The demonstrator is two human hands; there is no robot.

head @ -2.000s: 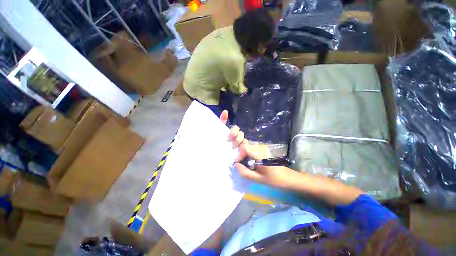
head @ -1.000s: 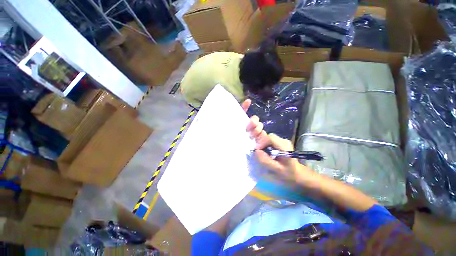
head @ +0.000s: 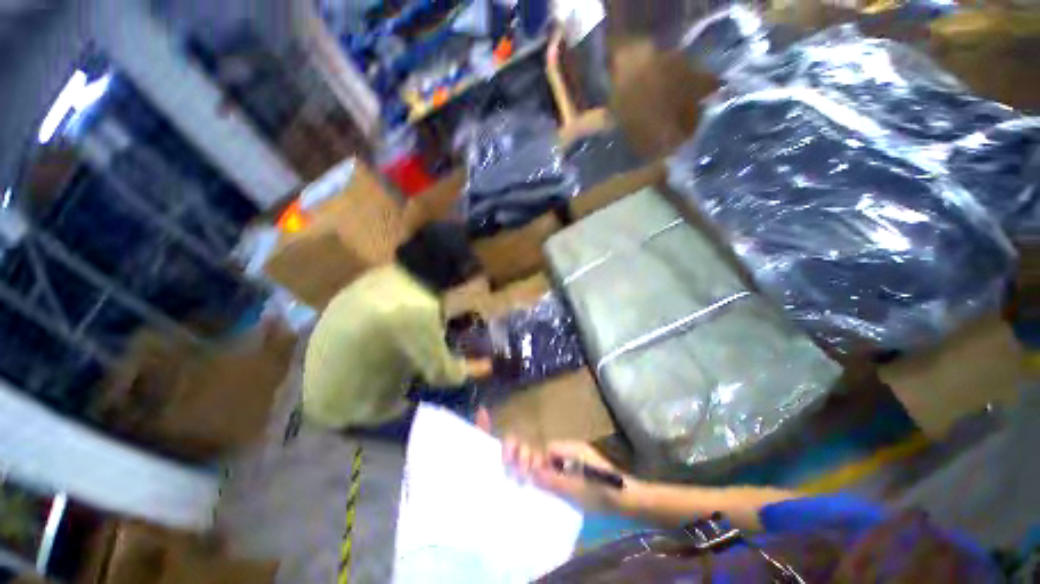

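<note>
White paper sheets lie at the bottom centre, their lower edge cut off by the frame. My left hand is mostly hidden behind them; fingertips show at their upper right edge, gripping them. My right hand is at the right edge of the sheets and holds a black marker pen, which points right, away from the paper. The view is blurred, and no writing is readable.
A strapped grey-green bale lies beyond my right forearm. A person in a yellow-green shirt bends over dark polybagged garments. Large plastic-covered garments lie right. An open carton stands behind; another person's raised arm shows at top.
The view has swung and tilted, so the bale and person appear lower and further left. The sheets sit lower in view. The raised arm at the top has come into view. Both hands keep their holds.
</note>
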